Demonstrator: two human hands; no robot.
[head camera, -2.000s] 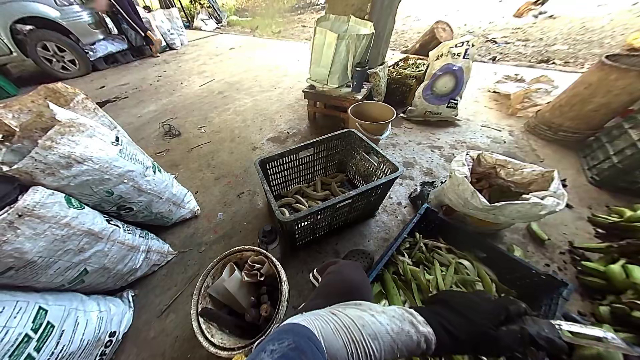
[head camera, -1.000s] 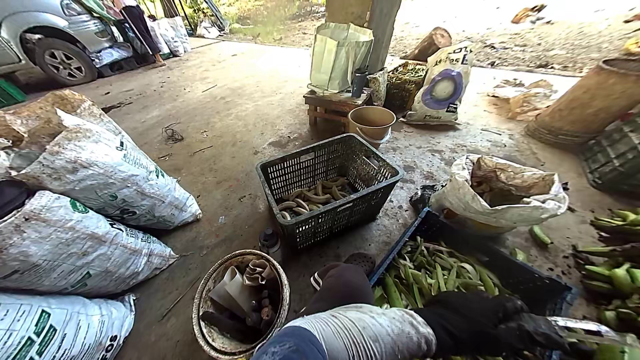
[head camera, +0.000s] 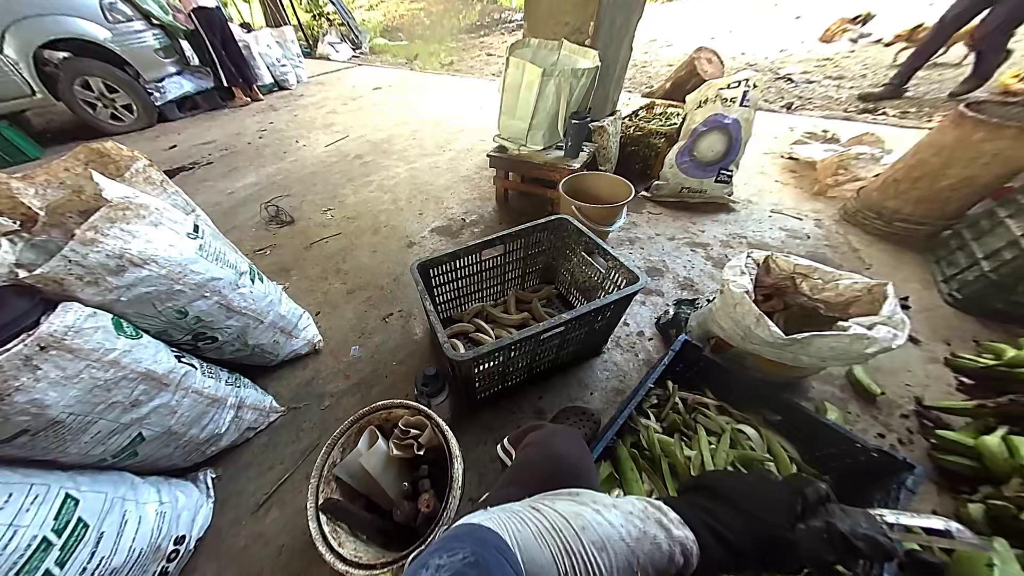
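My left hand (head camera: 800, 520), in a black glove, reaches right along the bottom edge, beside a shiny metal tool (head camera: 920, 524) and a partly visible green banana (head camera: 972, 562). Its fingers are too dark to tell whether they grip either. My right hand is out of view. Left of the glove, a dark blue-rimmed crate (head camera: 640, 396) holds green banana peels (head camera: 704, 440). Ahead, a black slatted plastic crate (head camera: 552, 340) contains several peeled bananas (head camera: 512, 312). Bunches of green bananas (head camera: 992, 448) lie at the right edge.
White woven sacks (head camera: 184, 264) stand left. A round basin (head camera: 460, 472) with dark items and a bottle (head camera: 432, 388) sit near my knee. An open sack (head camera: 832, 344), bucket (head camera: 596, 192), wooden stool (head camera: 528, 172) and drum (head camera: 944, 168) stand beyond. People's legs show near the car and top right.
A walking person's legs have come into view at the top right. My gloved left hand stays low at the right, with little plain movement.
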